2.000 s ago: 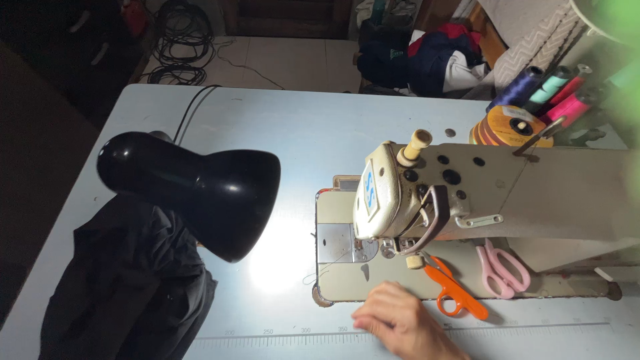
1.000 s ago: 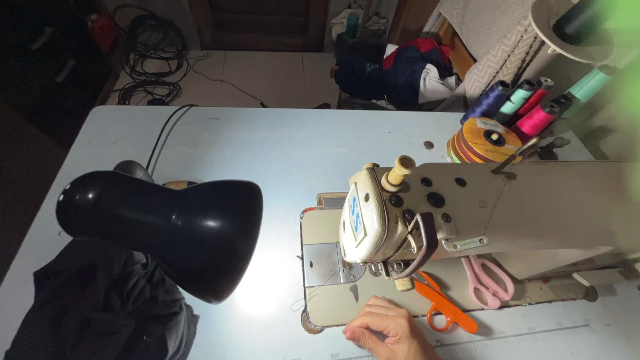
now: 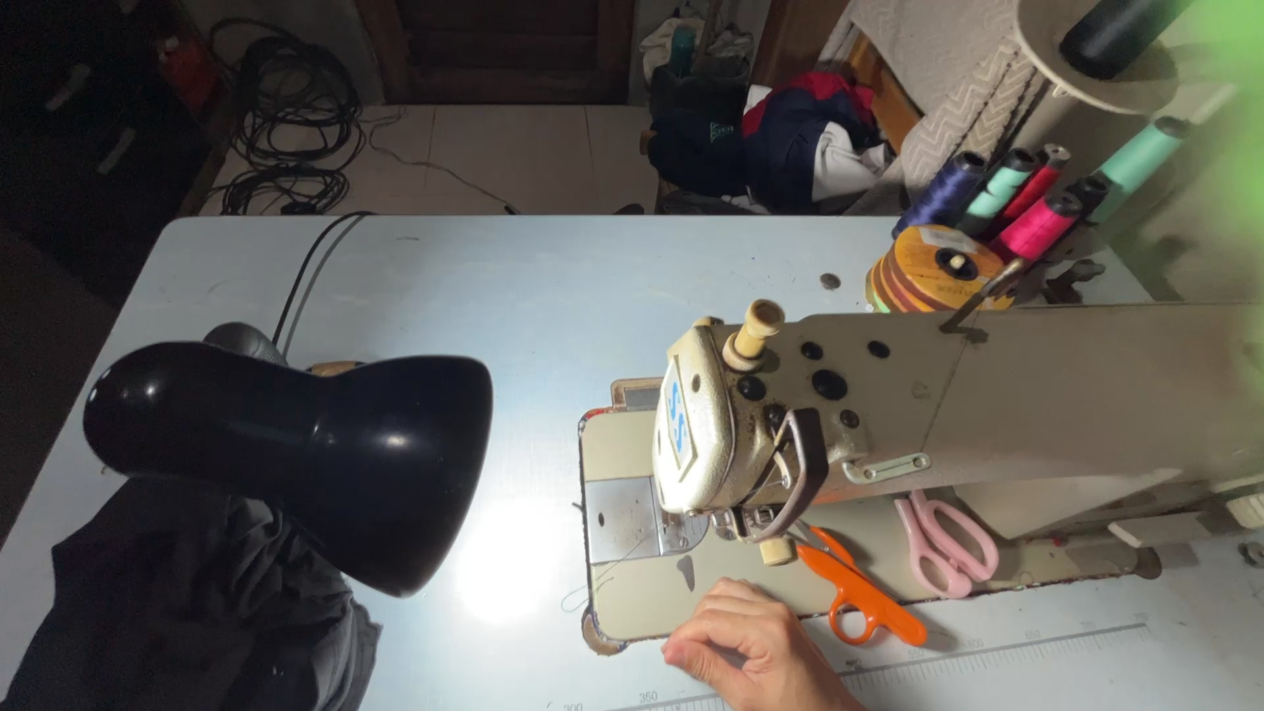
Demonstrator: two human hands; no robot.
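My right hand (image 3: 746,642) rests at the near edge of the sewing machine's bed (image 3: 632,597), its fingers loosely curled with nothing visible in them. Beyond it are the needle plate (image 3: 622,518) and the machine's head (image 3: 706,425), whose needle area is partly hidden. Orange thread snips (image 3: 869,597) lie just right of the hand, partly across the bed's edge. Pink-handled scissors (image 3: 943,553) lie farther right, beneath the machine arm (image 3: 1066,395). A loose thread trails over the bed's left edge. My left hand is out of view.
A black lamp (image 3: 296,444) overhangs the table (image 3: 513,276) at left, above dark cloth (image 3: 188,612). Thread cones (image 3: 1037,225) and a stacked orange-sided spool (image 3: 938,267) stand behind the machine. A printed ruler scale (image 3: 948,654) runs along the near side. Cables (image 3: 296,109) lie on the floor.
The view has shifted, bringing more of the area behind the machine into sight. My right hand stays by the bed's near edge, with its fingers curled throughout.
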